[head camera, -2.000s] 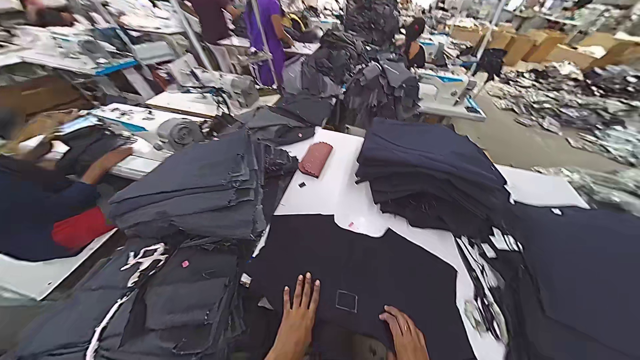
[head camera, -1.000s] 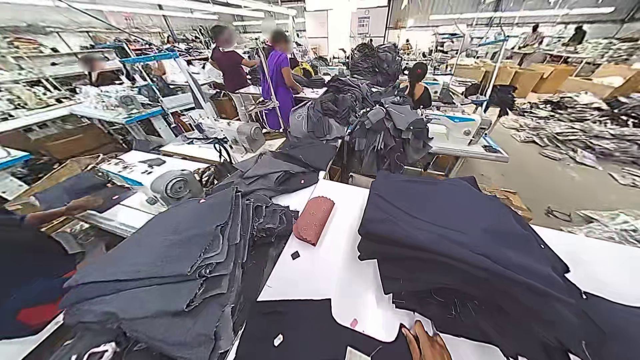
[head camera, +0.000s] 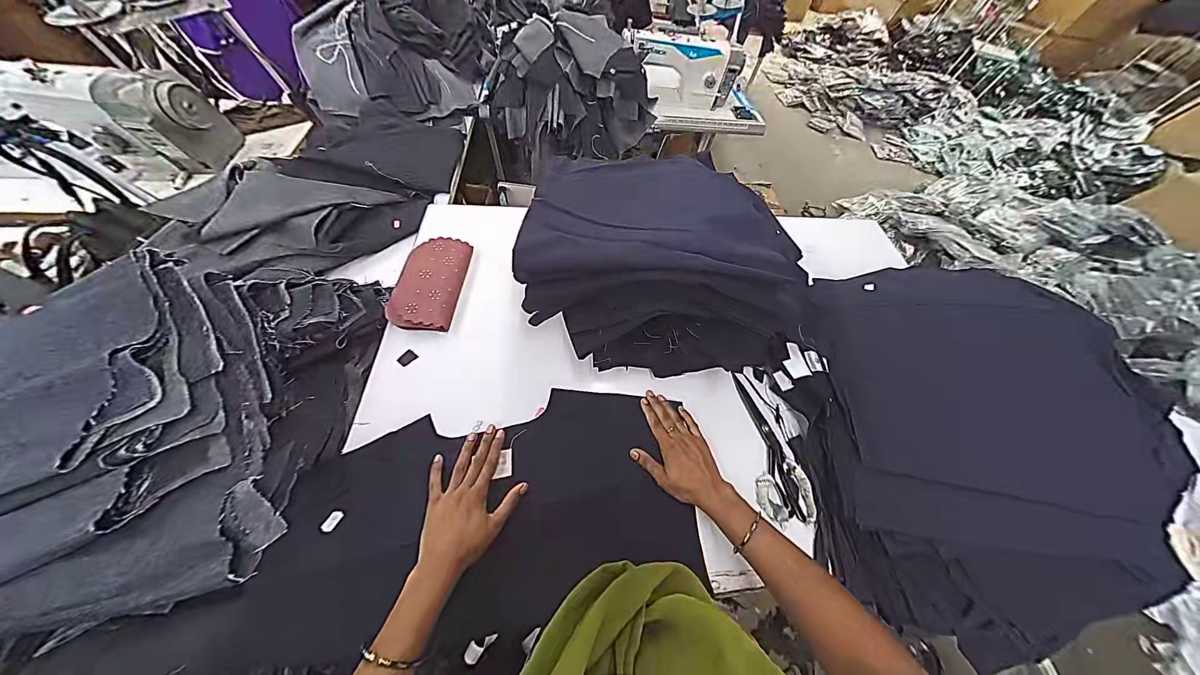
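Observation:
A dark navy cut fabric panel (head camera: 600, 469) lies spread on the white tabletop (head camera: 497, 347). My left hand (head camera: 464, 516) rests flat on it with the fingers apart, beside a small pale label (head camera: 503, 464). Near the panel's upper right edge, my right hand (head camera: 680, 455) lies palm down, fingers spread. Neither hand grips anything. Scissors (head camera: 783, 469) with wrapped handles lie to the right of my right hand. Another small white sticker (head camera: 332, 521) is on the dark cloth to the left.
Grey fabric pieces (head camera: 103, 403) are heaped at left. A folded navy stack (head camera: 656, 253) stands beyond my hands, and more navy panels (head camera: 975, 403) hang at right. A reddish scalloped case (head camera: 431, 284) lies on the table. Sewing machines (head camera: 684, 70) and cloth heaps are behind.
Both hands now lie spread on the navy panel; one second ago my right hand was at its edge with fingers bent. The view has tilted down.

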